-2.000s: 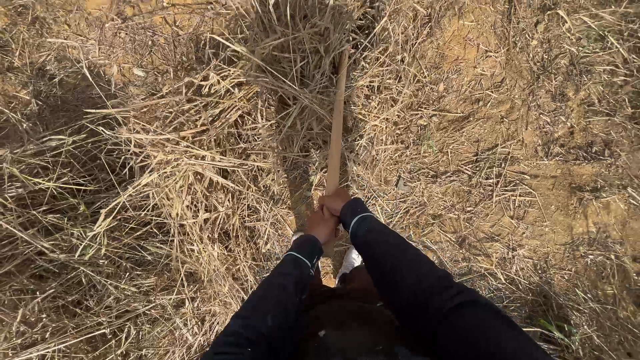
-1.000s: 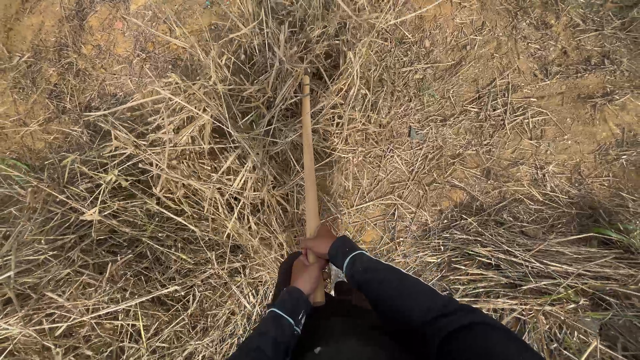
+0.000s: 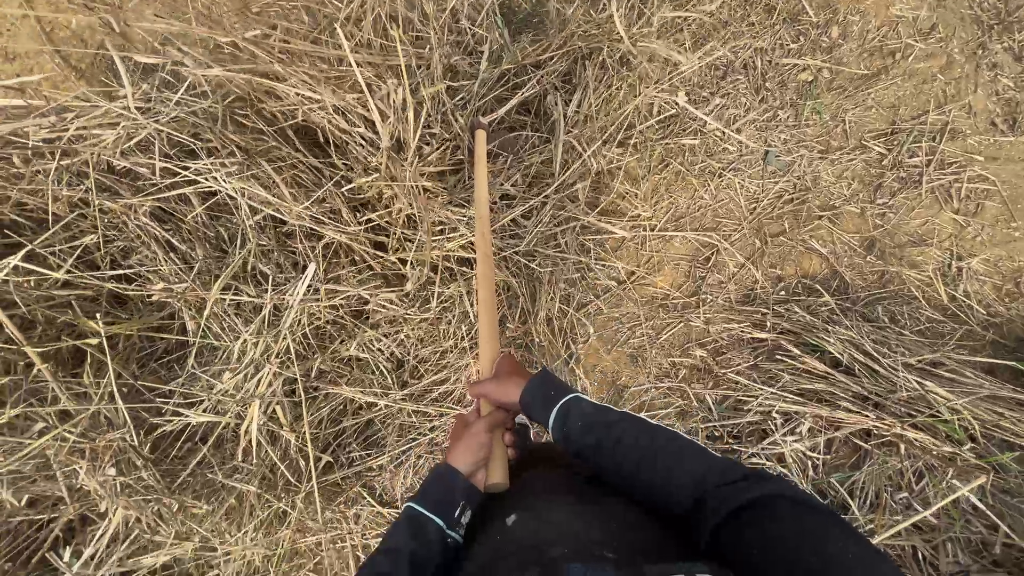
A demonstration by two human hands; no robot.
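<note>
A long, pale wooden tool handle [image 3: 486, 264] runs away from my body. Near its butt end, my left hand [image 3: 474, 442] is closed around it. Just above, touching the left, my right hand [image 3: 504, 384] grips the same handle. The far end carries a dark head [image 3: 480, 126], mostly hidden among dry grass, so its shape cannot be told. Both my arms are in dark sleeves with a thin light stripe near each cuff.
Thick dry grass [image 3: 240, 320] lies heaped at the left and around the tool's far end. Another pile of dry stalks [image 3: 832, 368] lies at the right. Brown soil [image 3: 904, 184] with scattered straw shows at the upper right, with a small grey-green scrap [image 3: 774, 159] on it.
Both hands have stayed on the handle. The handle, which leaned slightly right two seconds ago, now leans slightly left toward its far end. The view has shifted over the ground.
</note>
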